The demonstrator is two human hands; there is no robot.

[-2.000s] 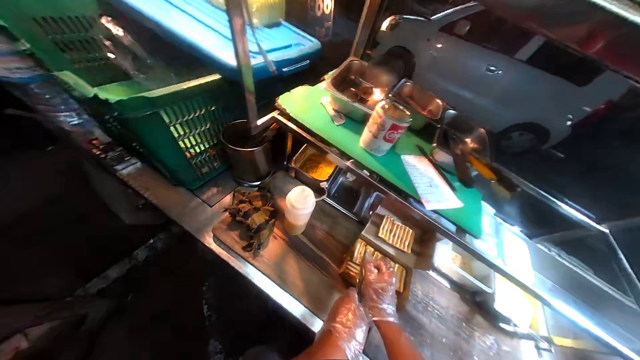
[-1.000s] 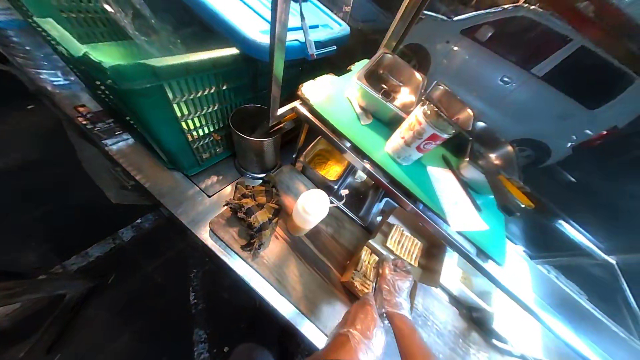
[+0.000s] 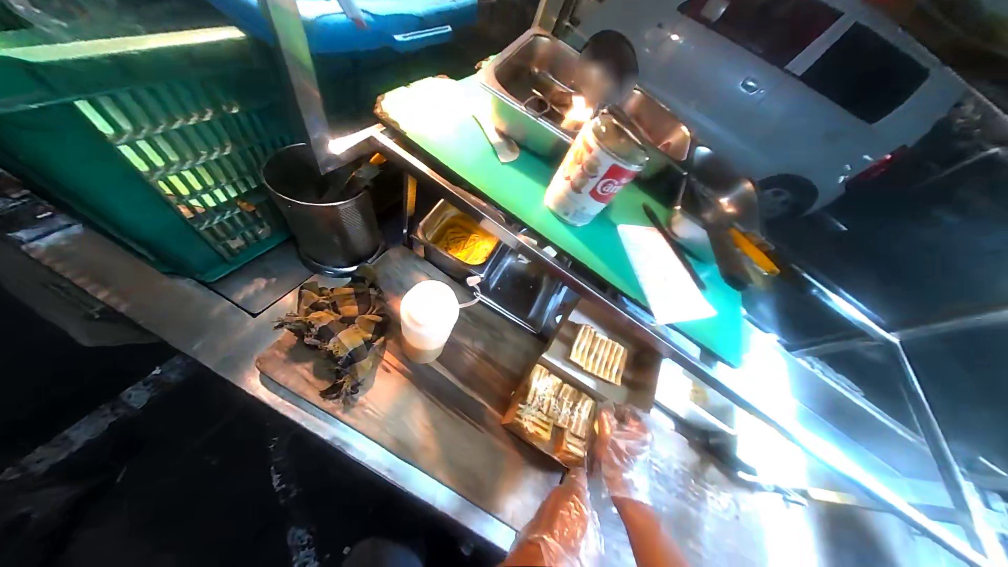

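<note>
Both hands wear clear plastic gloves. My left hand (image 3: pixel 568 504) is at the near corner of an open cardboard box (image 3: pixel 516 394); its fingers are hard to make out. My right hand (image 3: pixel 624 445) touches the box's right side, fingers bent, and its grip is unclear. Sliced, filled food pieces (image 3: pixel 555 405) fill the box's near half. A row of similar slices (image 3: pixel 598 354) rests in the far half, on the lid side. Left of the box, a white-capped squeeze bottle (image 3: pixel 428 319) stands on a wooden board (image 3: pixel 465 425), with a crumpled checked cloth (image 3: pixel 342 327) beside it.
A green board (image 3: pixel 520 197) on the raised shelf holds a large can (image 3: pixel 594 169), steel containers (image 3: pixel 520 87), a paper sheet (image 3: pixel 661 276) and utensils. Below are a tray of yellow food (image 3: pixel 465 236) and a steel pot (image 3: pixel 323 213). A green crate (image 3: pixel 197 173) stands at left.
My right hand, over the food in the near half of the box two seconds ago, is now at the box's right side. The view has shifted closer.
</note>
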